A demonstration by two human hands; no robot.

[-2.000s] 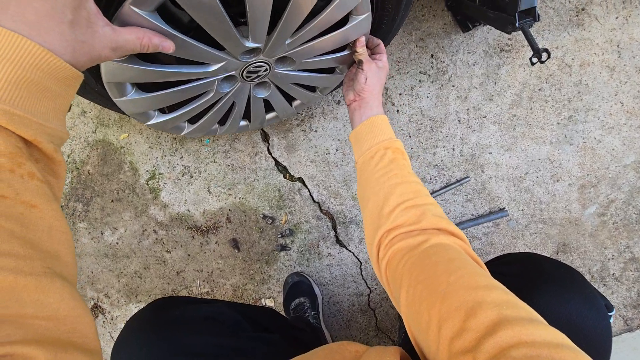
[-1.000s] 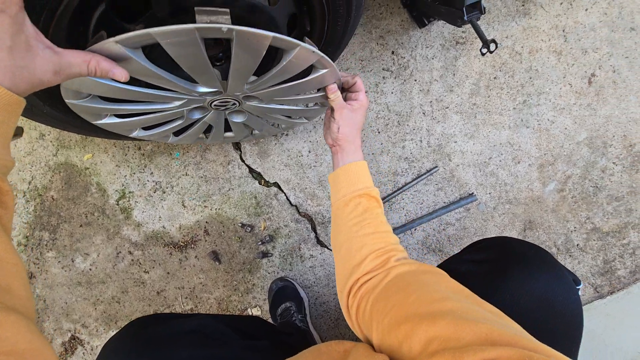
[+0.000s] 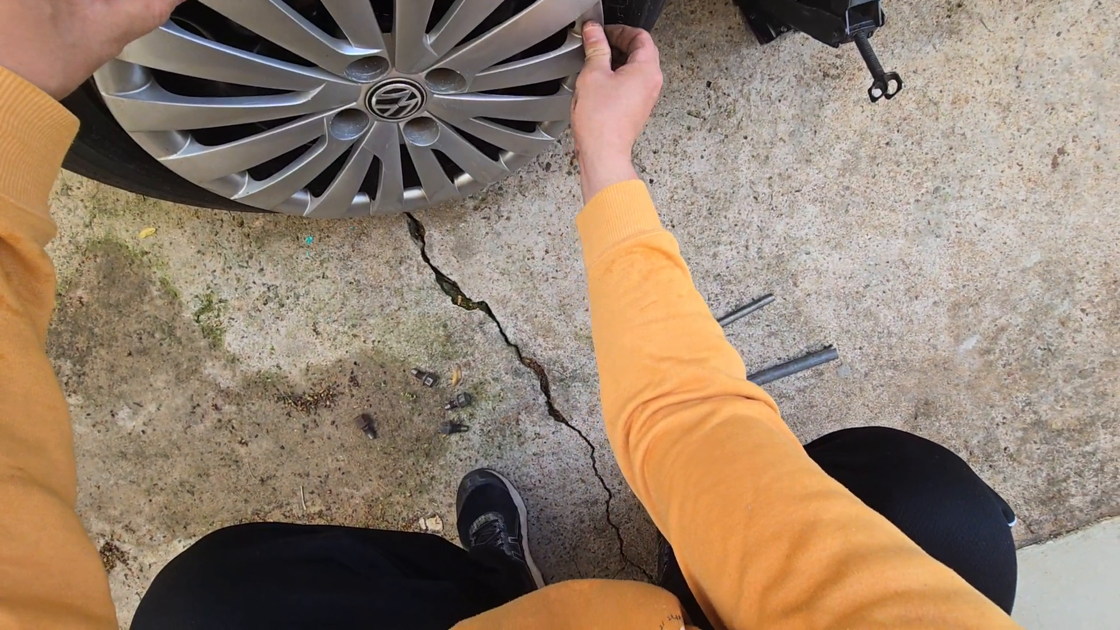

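A silver plastic Volkswagen wheel cover (image 3: 395, 99) lies over the wheel at the top, its upper part cut off by the frame edge. Behind its lower left rim shows the black tire (image 3: 149, 179). My right hand (image 3: 617, 83) grips the cover's right rim, thumb on the front face and fingers curled at the edge. At the top left corner, my left hand (image 3: 83, 31) is at the cover's upper left rim; its fingertips are out of frame, so its hold cannot be seen.
Several wheel bolts (image 3: 426, 377) lie on the cracked concrete (image 3: 289, 490) below the wheel. Two metal bars (image 3: 796, 364) rest to the right, partly behind my right forearm. A black jack (image 3: 827, 19) with a looped end stands at the top right. My shoe (image 3: 493, 516) is below the bolts.
One second ago the cover was tilted out from the wheel, with the dark wheel showing above it; now it faces me more flatly against the wheel. My right hand has stayed on its right rim.
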